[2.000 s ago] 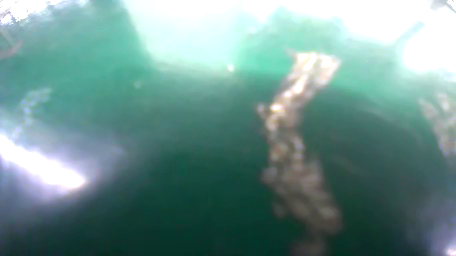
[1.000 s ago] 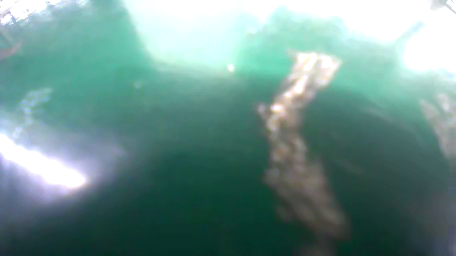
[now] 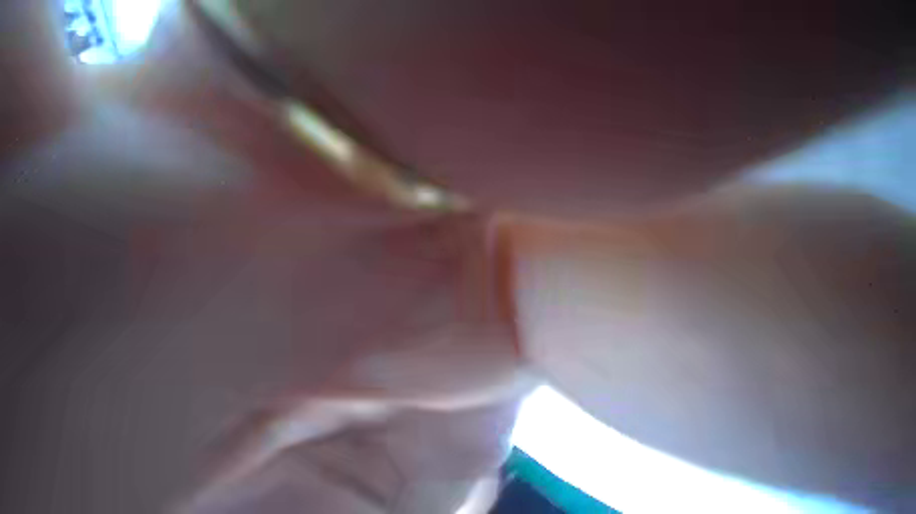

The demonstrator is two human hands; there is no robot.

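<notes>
Blurred fingers and skin of a hand (image 3: 321,291) fill most of the view, very close to the lens. A thin gold-coloured ring or bangle (image 3: 352,166) runs slantwise across the skin at the upper left of centre. Another rounded finger or part of a hand (image 3: 703,331) lies at the right. I cannot tell whether this is my left hand, my right hand or both. No held thing shows.
A bright white curved area (image 3: 633,457) shows below the fingers at the lower right, with a small green patch (image 3: 562,487) under it. A bright spot (image 3: 126,25) shows at the top left, and a pale blue-white patch (image 3: 854,156) at the right edge.
The green surface and the mottled brownish strip are covered from view. Blurred skin and the gold-coloured band now fill the view close to the lens.
</notes>
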